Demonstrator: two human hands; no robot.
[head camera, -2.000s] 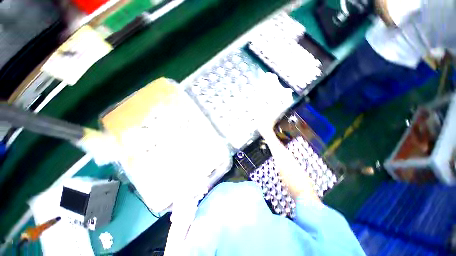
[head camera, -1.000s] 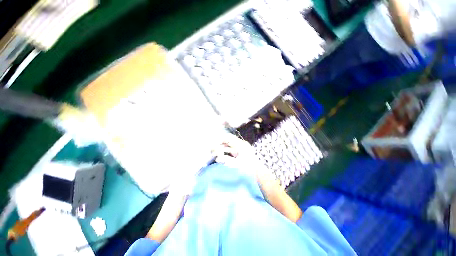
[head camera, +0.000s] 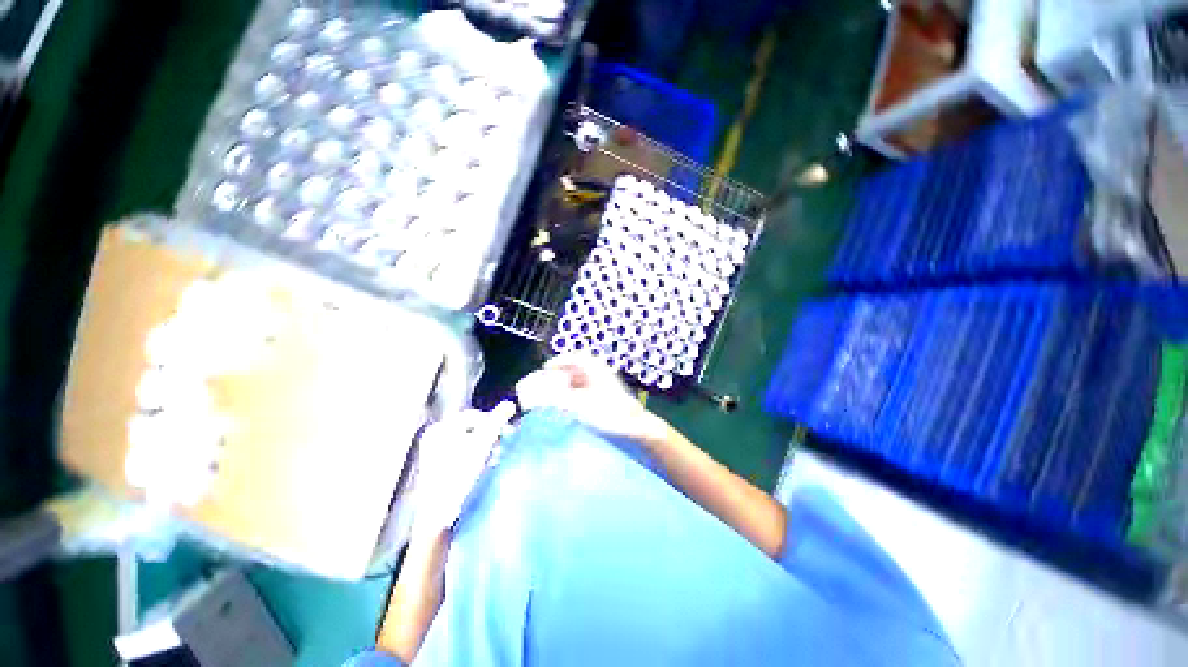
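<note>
My left hand (head camera: 459, 450) looks white, perhaps gloved, and is close to my body at the right edge of the lined box (head camera: 313, 456). My right hand (head camera: 593, 395) is just right of it, fingers bent near the lower left of the rows. Glare hides whether either hand holds a part. Tight rows of white round parts (head camera: 651, 280) with dark centres stand on the wire rack (head camera: 521, 317). White parts (head camera: 176, 417) lie in a cluster on the box's tan sheet. The clear blister tray (head camera: 378, 143) with round pockets is beyond the box.
Stacked blue crates (head camera: 964, 391) stand at the right. A pale bin (head camera: 932, 98) with brown contents is at the upper right. A blue box (head camera: 651, 111) is behind the rack. A grey meter (head camera: 215, 625) is at the lower left. Part of another tray shows at the top.
The view has turned toward the right, so the rack and crates are more central. My right hand has drawn back from over the rack to beside my left hand. More tan sheet shows in the box.
</note>
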